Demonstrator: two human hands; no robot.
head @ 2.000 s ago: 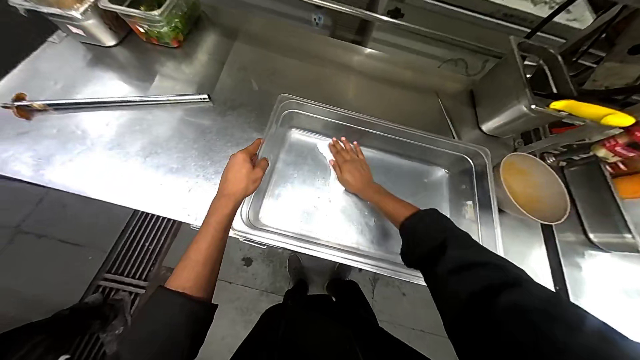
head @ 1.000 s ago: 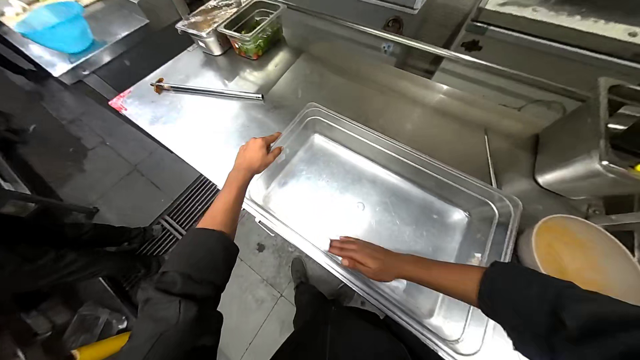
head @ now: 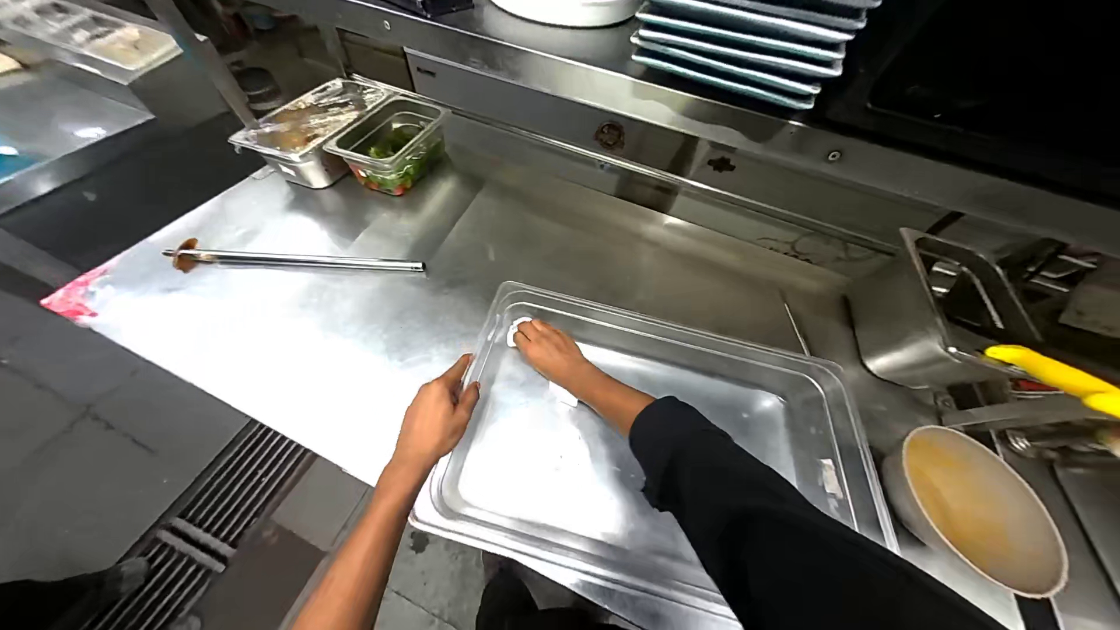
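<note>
A large clear plastic food container (head: 700, 346) lies on the stainless steel counter (head: 332, 350), its front edge near the counter's front edge. My left hand (head: 437, 411) grips the container's left rim, thumb and fingers around it. Inside, at the back left corner, my right hand (head: 549, 352) presses a white cloth or paper (head: 518, 331) against the container; part of the white piece also shows under my wrist. A whitish label remnant (head: 829, 479) is on the container's right side.
A metal rod with a brown end (head: 306, 261) lies at the left. Behind it stand a film-covered metal pan (head: 306, 131) and a clear tub of cut vegetables (head: 394, 149). At the right are a bowl with yellowish contents (head: 980, 512), a steel container (head: 901, 324) and a yellow handle (head: 1059, 376).
My right hand has moved from the container's front part to its back left corner. My left hand stays at the left rim. The view has shifted.
</note>
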